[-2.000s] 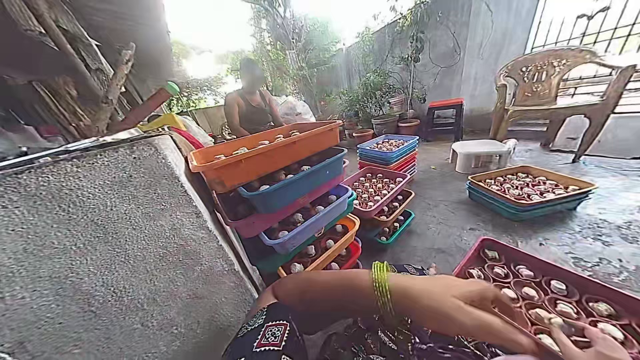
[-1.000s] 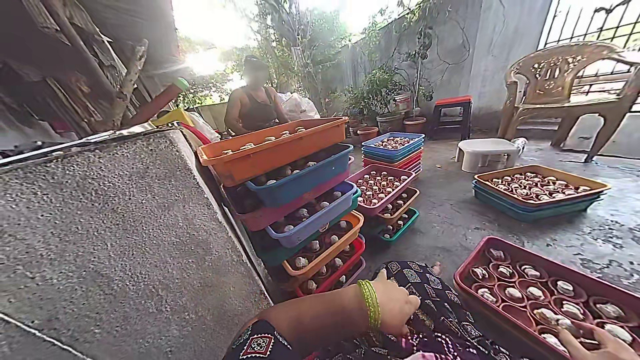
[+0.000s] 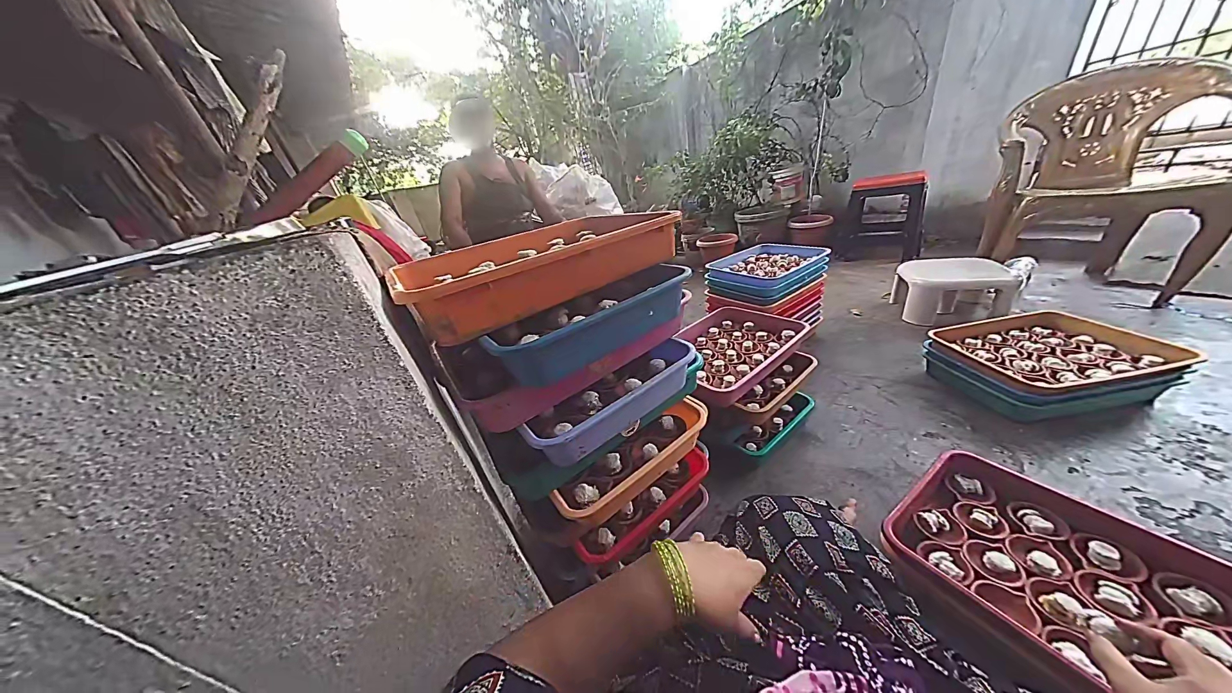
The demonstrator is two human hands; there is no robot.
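My left hand point(image 3: 722, 584), with green bangles at its wrist, rests on the dark patterned cloth point(image 3: 823, 549) over my lap; its thumb stands apart and nothing shows in it. My right hand point(image 3: 1155, 659), partly cut off at the lower right, has its fingers in the maroon plastic tray point(image 3: 910, 553). Its fingertips are at a white lump point(image 3: 1105, 628) among the cups; whether they grip it is unclear. The tray holds rows of small round reddish-brown cups point(image 3: 996, 560), most with a white lump inside. A cup near the tray's lower left side point(image 3: 1006, 604) shows no lump.
Tall stacked coloured trays point(image 3: 539, 279) stand beside a rough grey slab point(image 3: 241, 462). More filled trays point(image 3: 746, 356) lie behind, others point(image 3: 1068, 351) at the right. A white stool point(image 3: 953, 279), a plastic chair point(image 3: 1107, 144) and potted plants point(image 3: 760, 221) are farther back. Another person point(image 3: 491, 192) sits behind the stack.
Two seconds ago my left hand reached over the maroon tray beside my right hand; by one second ago it had drawn back to my lap. My right hand has stayed at the tray.
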